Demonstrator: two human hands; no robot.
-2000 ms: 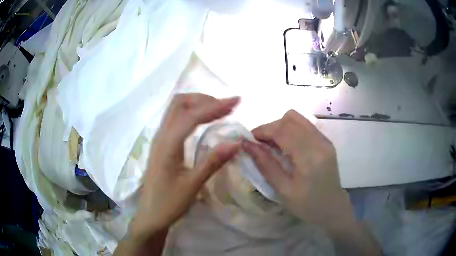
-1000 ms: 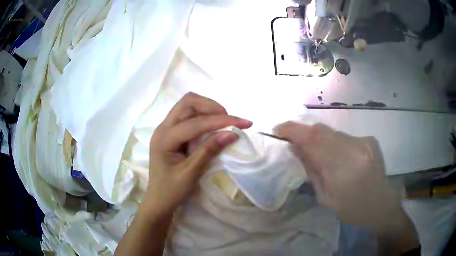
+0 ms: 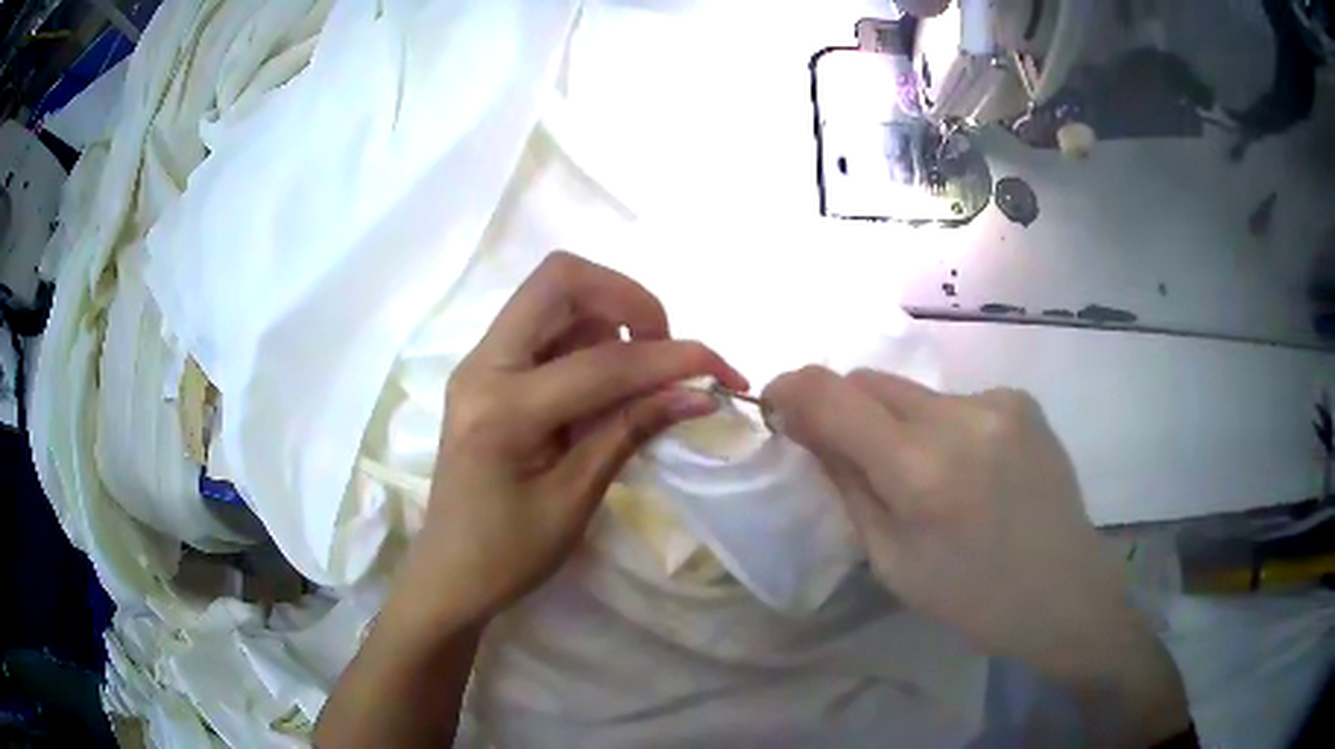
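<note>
A white garment piece [image 3: 754, 520] hangs below both hands, in front of the machine table and over the lap. My left hand [image 3: 549, 432] pinches its upper edge between thumb and fingers. My right hand [image 3: 937, 490] holds a thin, dark pointed tool [image 3: 744, 398] between thumb and forefinger. The tool's tip is at the cloth edge by my left fingertips; the exact contact is hidden. A yellowish part of the cloth [image 3: 659, 530] shows below my left hand.
The needle plate [image 3: 879, 168] and the sewing machine head [image 3: 1091, 66] are at the upper right. A large heap of white cloth [image 3: 315, 278] fills the left side. The white table's front edge runs at the right. A yellow item [image 3: 1266, 568] lies at the lower right.
My right hand first let go of the cloth and showed the pointed tool, then moved left so the tool's tip meets the edge at my left fingertips. My left hand keeps its pinch.
</note>
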